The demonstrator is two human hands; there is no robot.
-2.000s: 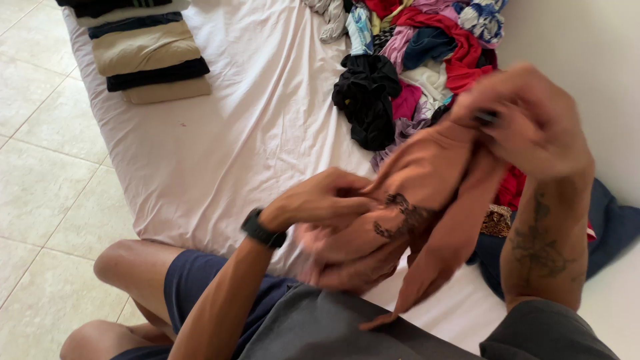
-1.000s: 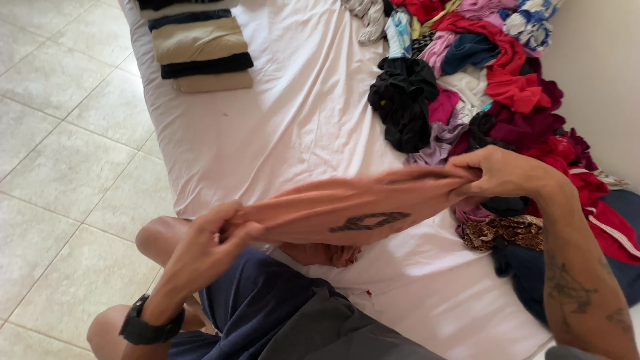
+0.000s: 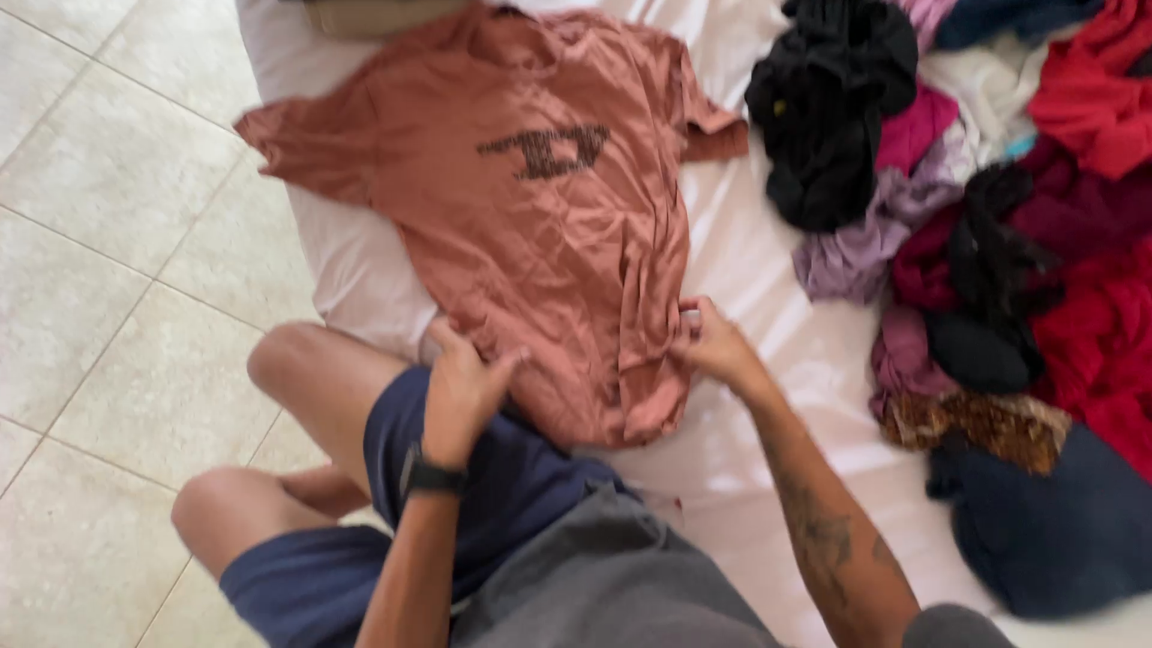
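A salmon-coloured T-shirt with a dark printed design lies spread on the bed, its neck away from me and its hem near my lap. The shirt is wrinkled, most of all along its right side and lower part. At the hem's left side is my left hand, thumb apart from the fingers, touching the fabric; its grip is unclear. My right hand pinches the shirt's right edge near the hem between thumb and fingers.
A heap of mixed clothes covers the bed's right side, with a dark blue garment at its near end. Folded clothes sit beyond the shirt. The pale bed sheet ends at the left, above a tiled floor.
The T-shirt, bunched and then stretched between my hands in the air, now lies spread out on the bed. Both hands have moved to its lower edges.
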